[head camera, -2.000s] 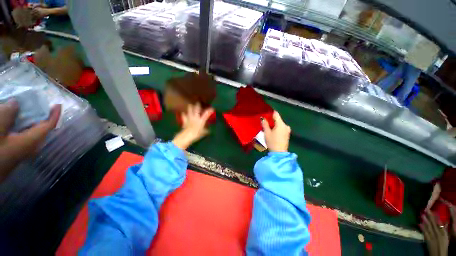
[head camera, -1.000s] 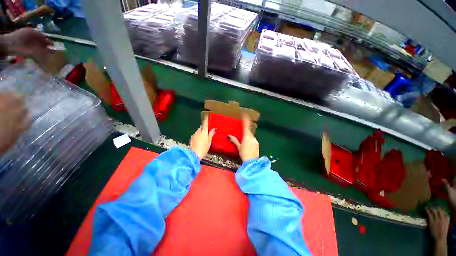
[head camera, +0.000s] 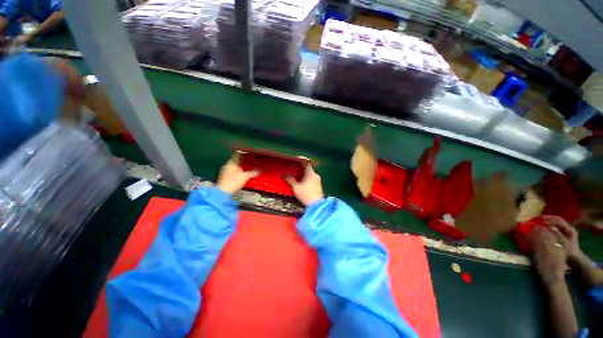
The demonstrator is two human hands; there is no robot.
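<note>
A red gift box (head camera: 270,177) sits at the near edge of the green conveyor belt (head camera: 330,142), its long brown-edged side standing up at the back. My left hand (head camera: 236,176) holds its left end and my right hand (head camera: 307,185) holds its right end, thumbs over the front part. The fingers behind the box are hidden. The box is slightly blurred.
Open red boxes (head camera: 387,185) with brown flaps lie on the belt to the right, near another person's hands (head camera: 552,247). A grey upright (head camera: 125,92) and clear plastic trays (head camera: 56,198) are at left. A red mat (head camera: 261,277) lies before me.
The view has shifted. The brown flaps that stood wide behind the box now show only as a narrow edge. The open boxes at right appear further left. A blue sleeve has come in at left.
</note>
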